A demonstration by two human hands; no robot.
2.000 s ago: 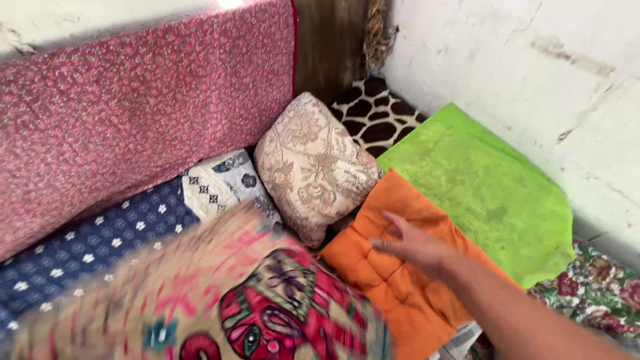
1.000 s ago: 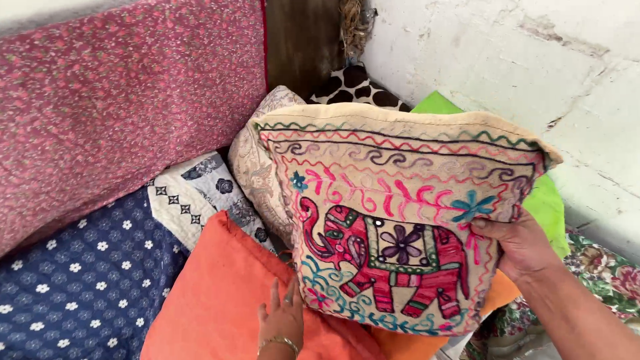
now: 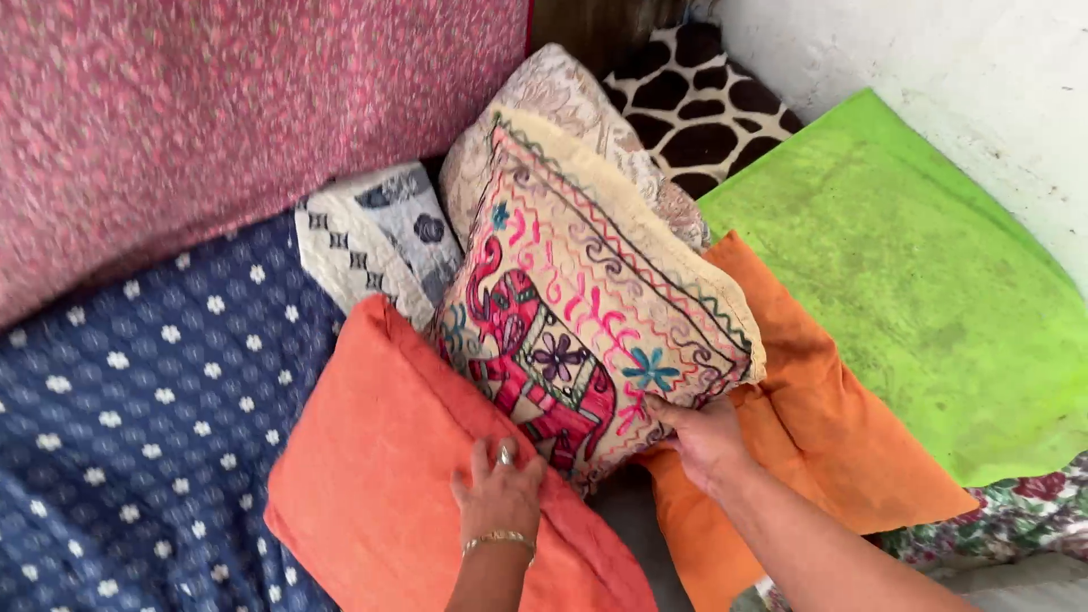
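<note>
My right hand [image 3: 701,433] grips the lower right corner of a cream cushion embroidered with a pink elephant [image 3: 578,297]. That cushion tilts against a beige floral cushion [image 3: 552,93]. My left hand [image 3: 501,489], with a ring and a bracelet, rests with spread fingers on a coral-coloured cushion [image 3: 374,459] lying in front of the embroidered one. An orange tufted cushion [image 3: 807,433] lies partly under my right forearm. It overlaps a bright green cushion or folded cloth [image 3: 918,280], which bears dark smudges.
A pink floral cloth [image 3: 255,102] hangs at the back left. Below it lie a navy floral cover [image 3: 153,408] and a grey and white patterned cloth [image 3: 365,246]. A giraffe-print piece [image 3: 701,110] sits in the corner beside the white wall [image 3: 960,76]. Floral fabric [image 3: 1020,510] shows at right.
The elephant cushion has been tilted and lowered leftward against the beige floral cushion, uncovering more of the orange and green pieces. My left hand now lies on the coral cushion, which is absent two seconds ago.
</note>
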